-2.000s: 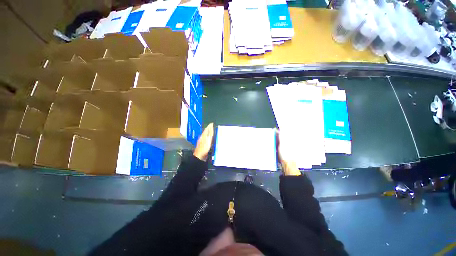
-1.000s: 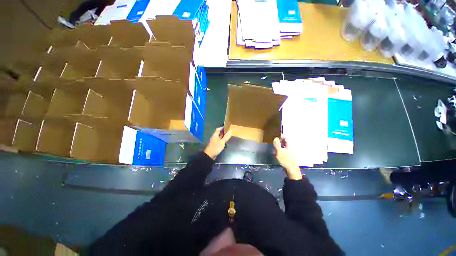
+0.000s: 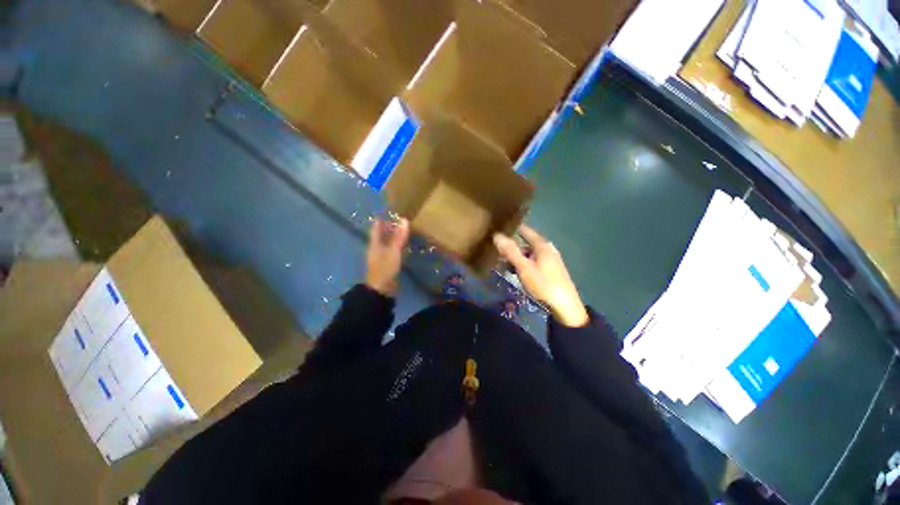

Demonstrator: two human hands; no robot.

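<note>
An open carton (image 3: 456, 197), brown inside, is held between my two hands at the near edge of the block of erected open cartons (image 3: 365, 44). My left hand (image 3: 388, 254) is on its left near side. My right hand (image 3: 538, 271) grips its right side with the fingers at the rim. The carton's opening faces up towards me; its outer sides are mostly hidden. A fanned pile of flat cartons (image 3: 730, 296), white with a blue panel, lies on the green bench to the right.
A large brown shipping carton (image 3: 187, 316) with white boxes (image 3: 116, 365) is at lower left. Flat carton stacks (image 3: 789, 54) lie on the yellow-brown shelf (image 3: 718, 74) at upper right. Small scraps lie on the dark green bench (image 3: 632, 148). The floor (image 3: 178, 128) is blue.
The view has turned left. Both hands have carried the open carton from beside the flat pile to the near edge of the erected block. The shipping carton has come into view.
</note>
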